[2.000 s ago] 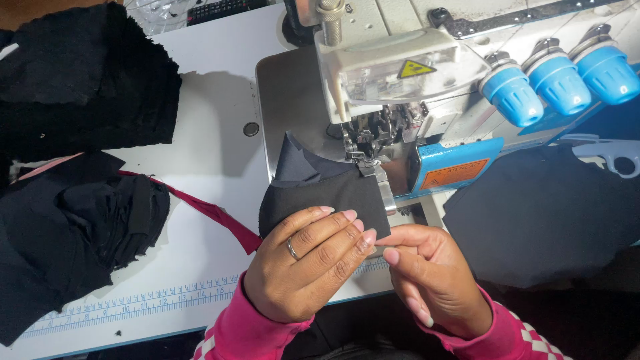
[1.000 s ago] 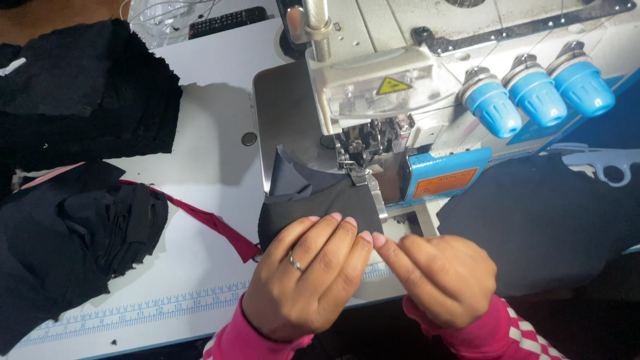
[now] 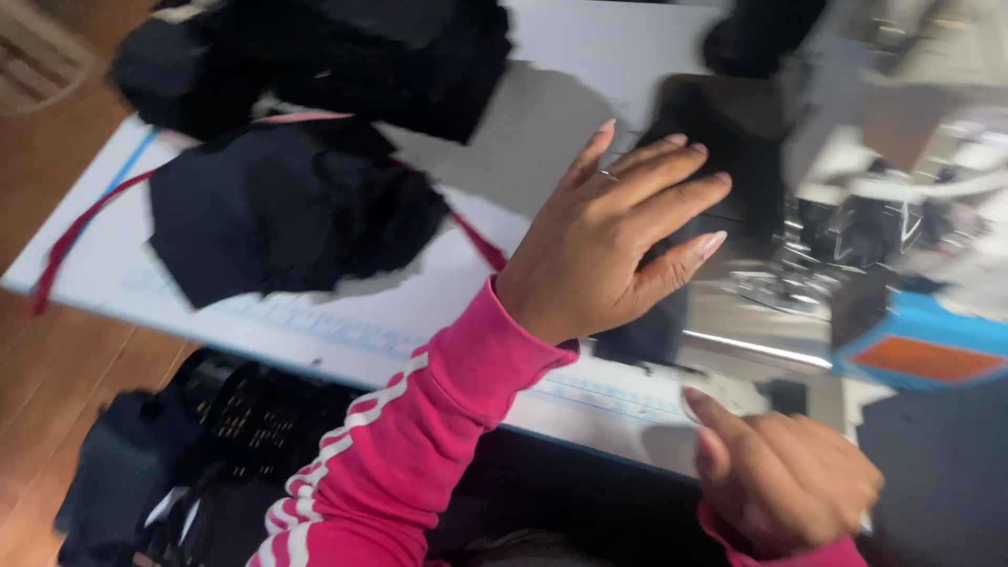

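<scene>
My left hand (image 3: 622, 228), with a ring on one finger, is spread over a dark fabric piece (image 3: 657, 327) on the table, left of the sewing machine's presser foot (image 3: 783, 287). Whether its palm touches the cloth is hidden. Lower right, my right hand (image 3: 776, 465) is blurred, its index finger pointing out and the other fingers curled, near the table's front edge; nothing shows in it. The overlock sewing machine (image 3: 921, 197) stands blurred at the right, with a blue and orange panel (image 3: 929, 354) at its base.
Dark cut fabric (image 3: 276, 213) lies left on the white table (image 3: 465, 323), a red strip (image 3: 479, 240) beside it. Behind lies a larger black fabric stack (image 3: 378, 63). More dark cloth (image 3: 134, 472) hangs below the front edge at left; another dark panel (image 3: 937, 465) is at lower right.
The view has swung left. Both hands were together on the dark fabric at the presser foot; now they are apart, the left spread out with the cloth left of the foot, the right off it.
</scene>
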